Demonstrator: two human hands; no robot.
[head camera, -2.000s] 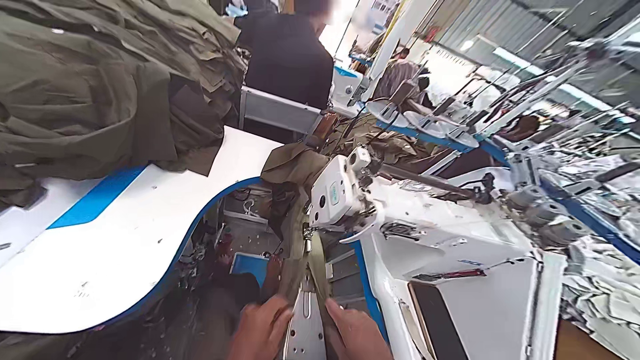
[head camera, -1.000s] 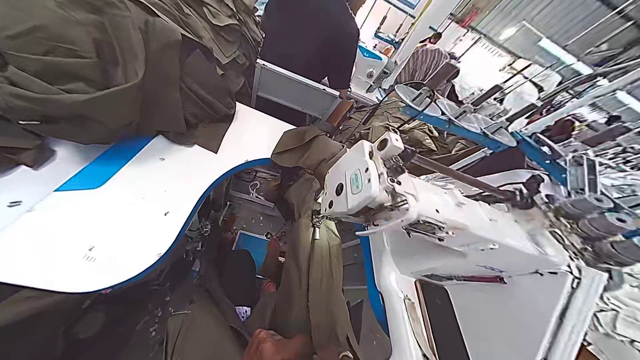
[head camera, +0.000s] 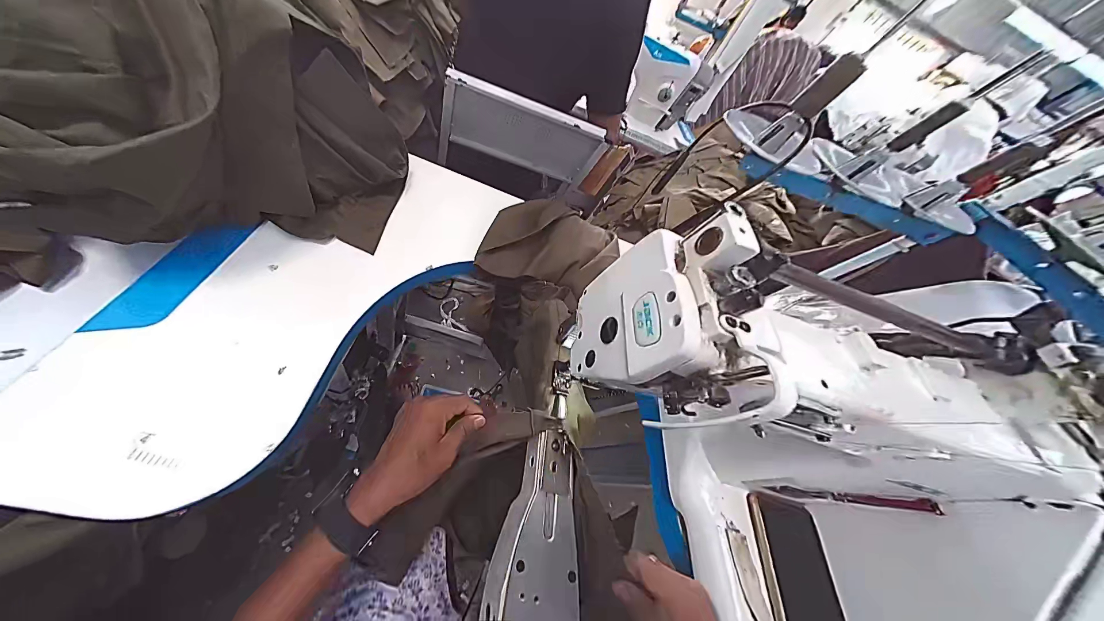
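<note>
My left hand, with a dark band on its wrist, pinches the edge of an olive-brown cloth just left of the needle area. This cloth lies over the narrow metal arm of a white Jack sewing machine and hangs down on both sides. Low on the right, my right hand grips the hanging part of the cloth; its lower part is cut off by the frame. The presser foot is at the tip of the metal arm, against the cloth. More of the cloth extends behind the machine head.
A white table with a blue edge curves along the left, bearing a large pile of olive-brown cloth. A person in dark clothes is beyond a grey metal frame. A dark phone-like object lies on the machine's right side.
My left hand has come up to the cloth edge beside the needle area. The cloth, bunched high in front of the machine one second ago, now hangs lower, exposing the metal arm.
</note>
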